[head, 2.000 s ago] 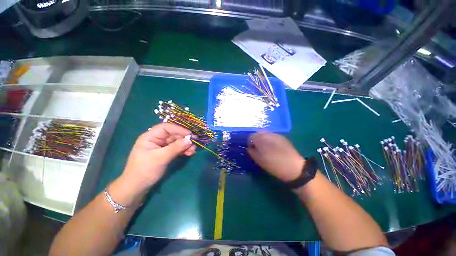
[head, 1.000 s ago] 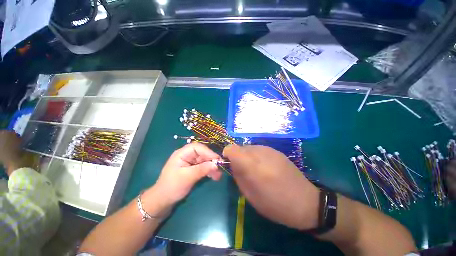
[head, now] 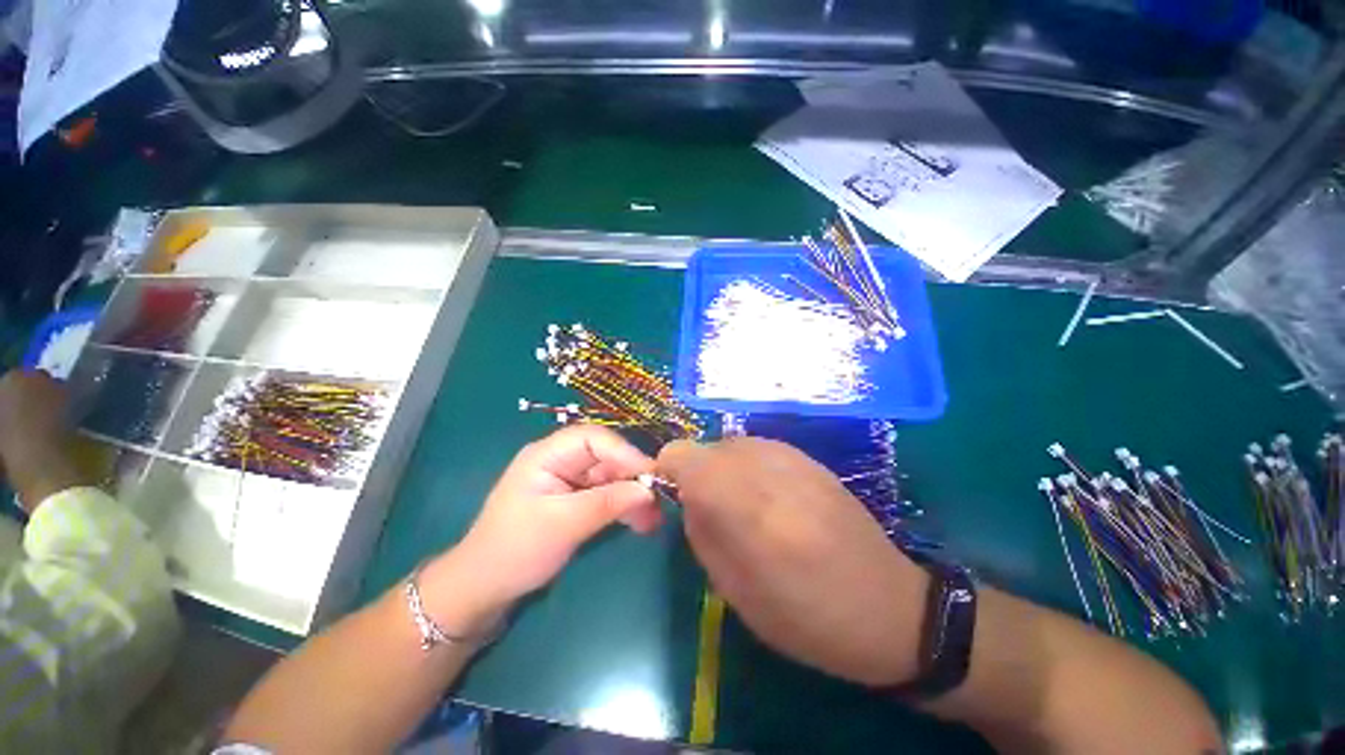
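Note:
My left hand (head: 568, 494) pinches a tiny white connector housing (head: 646, 481) between thumb and forefinger. My right hand (head: 752, 531) meets it from the right, its fingertips closed on a thin wire at the housing; the wire is mostly hidden by the fingers. A heap of part-assembled wire harnesses (head: 612, 381) with white ends lies just behind my hands. Loose dark blue wires (head: 882, 469) lie below the blue tray, partly covered by my right hand. The blue tray (head: 926, 387) holds many short white pieces (head: 779, 342) and a small bunch of leads (head: 859, 283).
An off-white compartment box (head: 421, 332) with wires stands at left, a coworker's arm (head: 67, 546) beside it. Two bunches of harnesses (head: 1143, 538) lie at right. Printed sheets (head: 959, 185), thin white sticks (head: 1128, 317) and a plastic bag (head: 1276, 266) are farther back.
My right hand has come from the dark wires to my left hand, and the two now meet at the housing. The view has shifted left, showing the coworker's arm.

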